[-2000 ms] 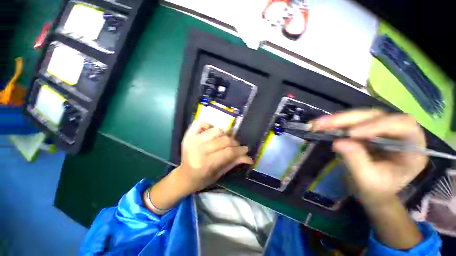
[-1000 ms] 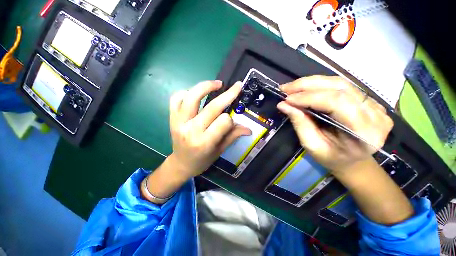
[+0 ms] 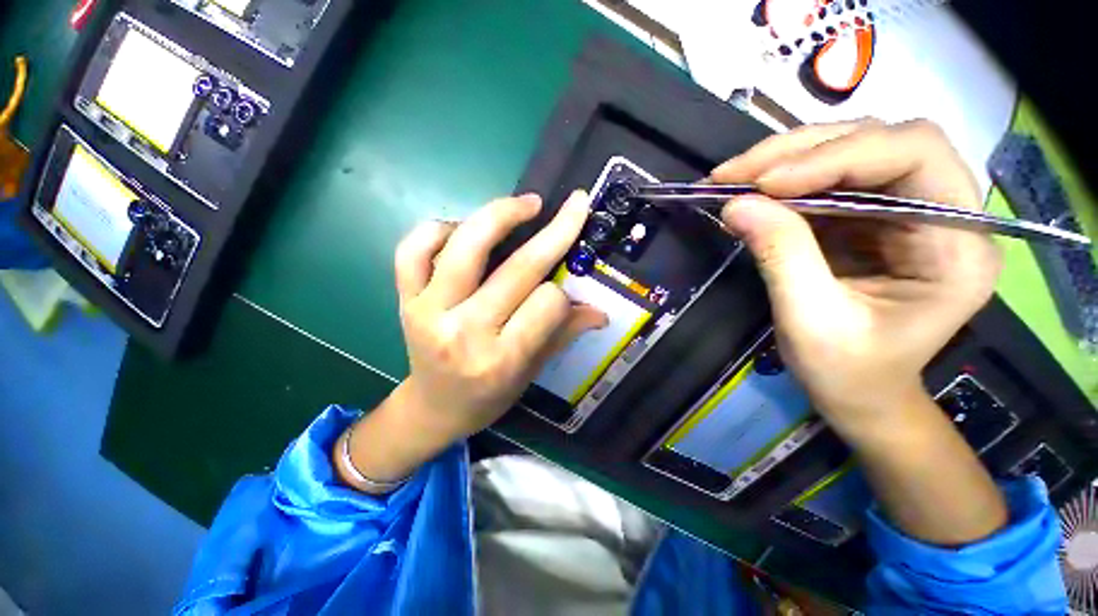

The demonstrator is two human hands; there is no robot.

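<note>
An open-backed smartphone (image 3: 692, 247) lies tilted in the left part of the black foam tray (image 3: 602, 78). Its battery (image 3: 602, 325) has yellow edges. My right hand (image 3: 873, 253) holds slim metal tweezers (image 3: 867, 207) like a pen. The tweezer tips are at the uppermost of the round camera modules (image 3: 601, 227); whether they grip anything is too small to tell. My left hand (image 3: 482, 313) rests along the phone's left edge with fingers spread, a fingertip beside the cameras and the thumb over the battery. It partly hides the phone's left side.
More phones (image 3: 741, 421) lie in the same tray to the right, partly under my right arm. Another foam tray (image 3: 259, 181) with phones stands at the left. Orange-handled scissors (image 3: 843, 60) lie on white paper at the back. A pale fan (image 3: 1084, 548) is at the lower right edge.
Since one second ago, my right hand has moved right and turned, with the tweezers now nearly level and their tips at the top camera module. My left hand has stayed at the phone.
</note>
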